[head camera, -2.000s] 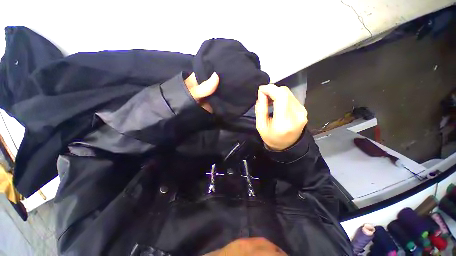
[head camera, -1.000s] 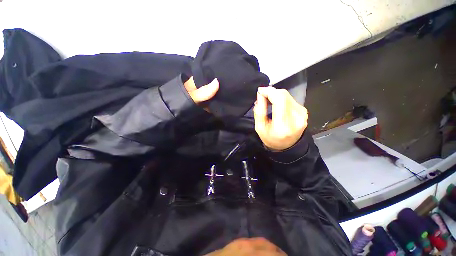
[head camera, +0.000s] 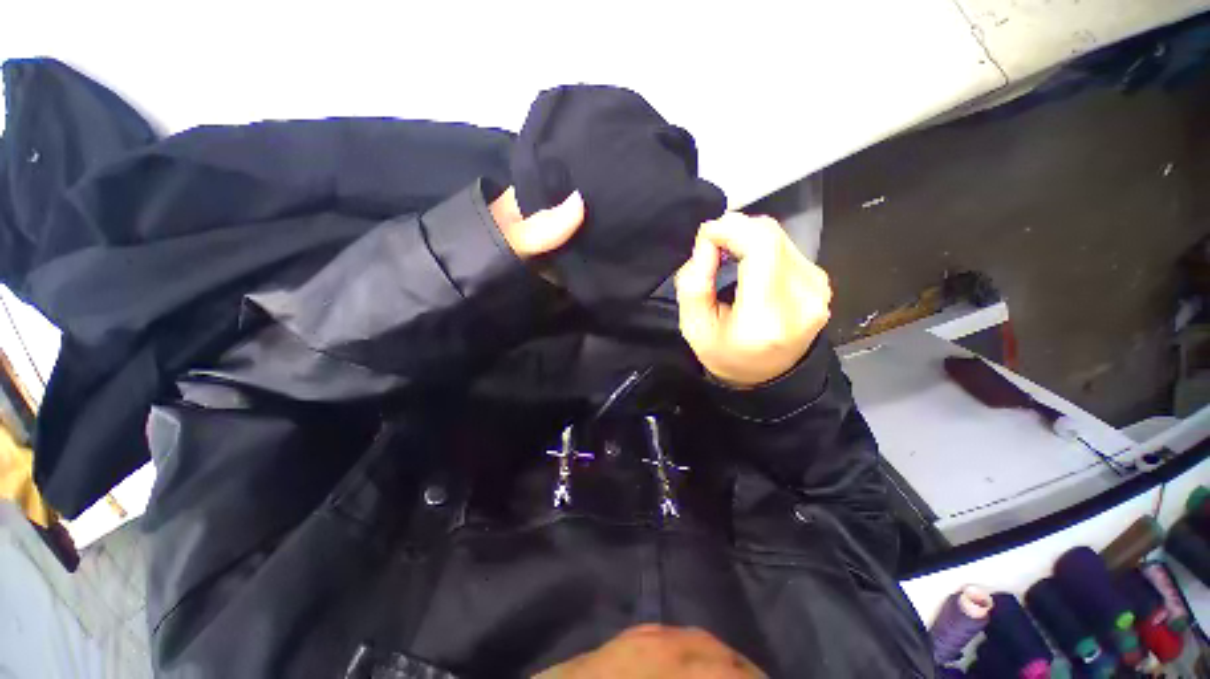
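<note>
A black garment (head camera: 305, 173) trails left over the white table, its end bunched up in front of me. My left hand (head camera: 537, 226) holds this bunched end, thumb on top and the other fingers hidden under the cloth. My right hand (head camera: 756, 295) is at the right edge of the bunch, thumb and forefinger pinched together close to the cloth. Whatever is between those fingertips is too small to make out; no needle or thread can be seen.
The white table (head camera: 796, 66) spans the top. At right, a dark red-handled tool (head camera: 989, 385) lies on a white surface (head camera: 929, 444). Several thread spools (head camera: 1088, 597) stand lower right. A yellow object (head camera: 19, 471) is at the left edge. I wear a shiny black jacket.
My right hand has shifted slightly to the right and up, still pinched. The bunched cloth sits slightly higher in the picture. My left hand keeps its hold.
</note>
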